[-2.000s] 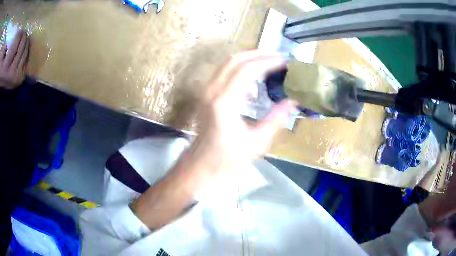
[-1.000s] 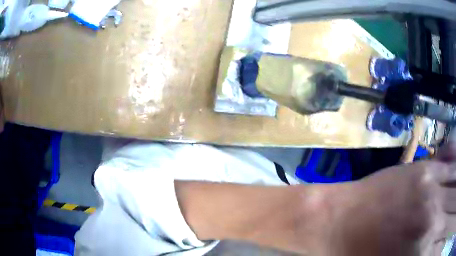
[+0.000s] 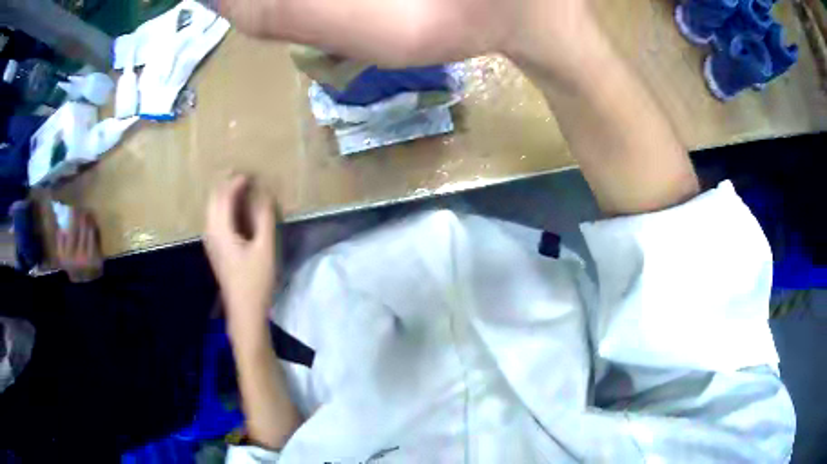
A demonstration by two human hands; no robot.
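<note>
My right hand (image 3: 390,23) is large, blurred and cut off by the top edge. Its forearm comes up from the right, across the bench. What it holds, if anything, is not visible. My left hand (image 3: 240,217) is at the bench's near edge, thumb and fingers curled but apart, with nothing visible in it. Between and beyond the hands, a flat blue fabric piece (image 3: 390,83) lies on a white base pad (image 3: 394,131), partly covered by my right hand. A tan piece (image 3: 317,65) shows at its left. The press head and arm are not visible.
Small blue boots (image 3: 739,45) stand on the bench (image 3: 508,136) at upper right. White gloves (image 3: 168,54) and a white crumpled cloth (image 3: 68,145) lie at upper left. Another person's hand (image 3: 80,245) is at the left edge, near a small white item (image 3: 62,215).
The view has shifted. My left arm, stretched across to the right before, is now back at left. My right arm is now raised over the pad. The press block is no longer visible.
</note>
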